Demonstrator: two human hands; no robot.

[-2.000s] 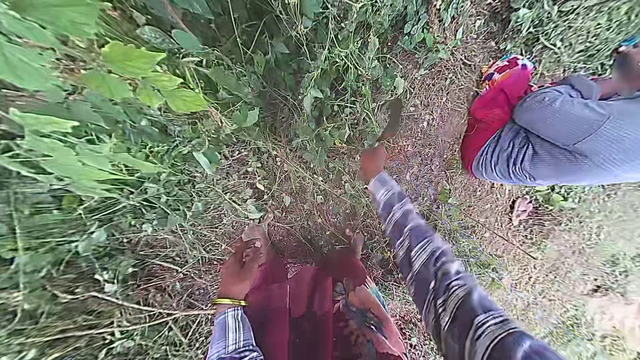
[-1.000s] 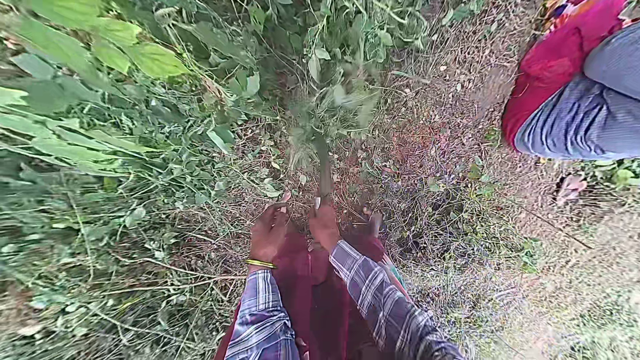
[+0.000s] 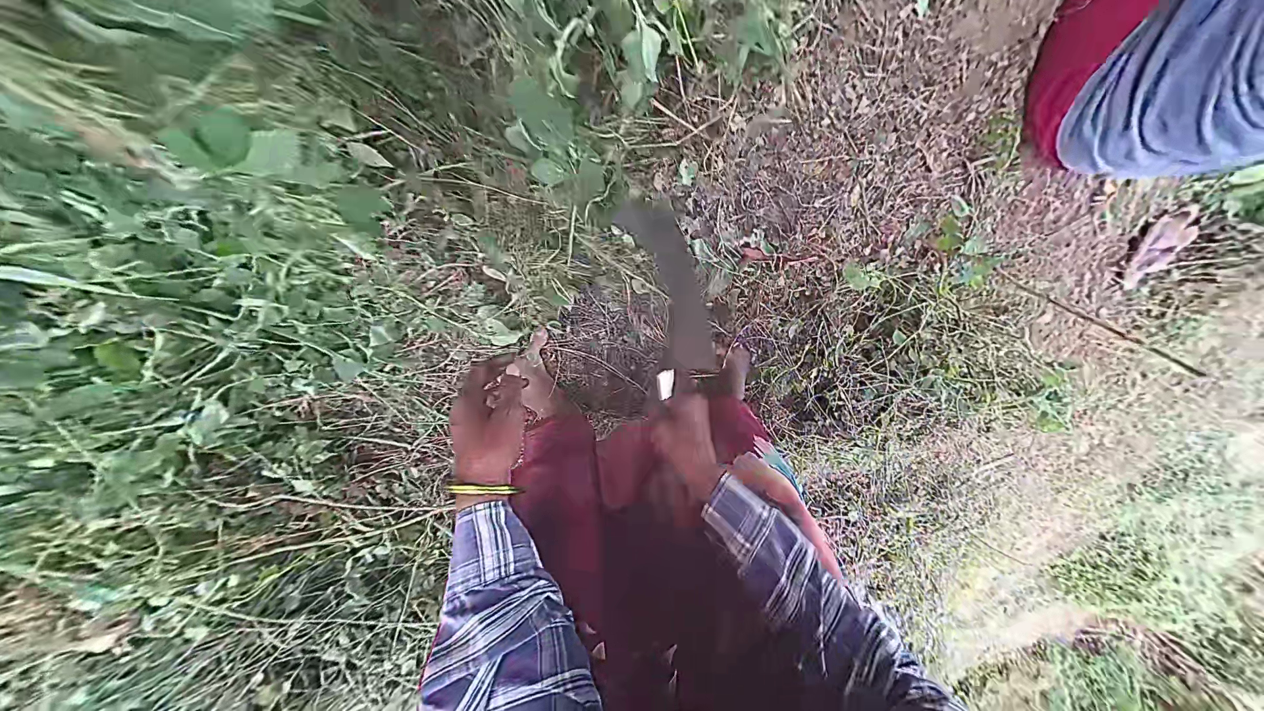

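Observation:
My right hand (image 3: 683, 430) grips the handle end of a broad dark blade (image 3: 679, 286), perhaps a billhook or machete. The blade points up and slightly left over dry ground, its wider tip beside green leaves; motion blurs it. My left hand (image 3: 489, 415), with a yellow bangle (image 3: 482, 489) at the wrist, rests near my left foot with curled fingers. Whether anything lies within those fingers cannot be seen clearly. Dark red patterned cloth (image 3: 563, 504) covers my legs between the two arms.
Dense green vines and grass (image 3: 227, 326) fill the left side. Another person in red and grey clothing (image 3: 1165, 89) is partly visible at the upper right. A thin stick (image 3: 1101, 324) and a dry leaf (image 3: 1160, 247) lie on the ground at the right.
My right hand has come from farther forward and right, where it held the blade two seconds ago, back between my feet. The view has shifted, leaving less of the other person visible.

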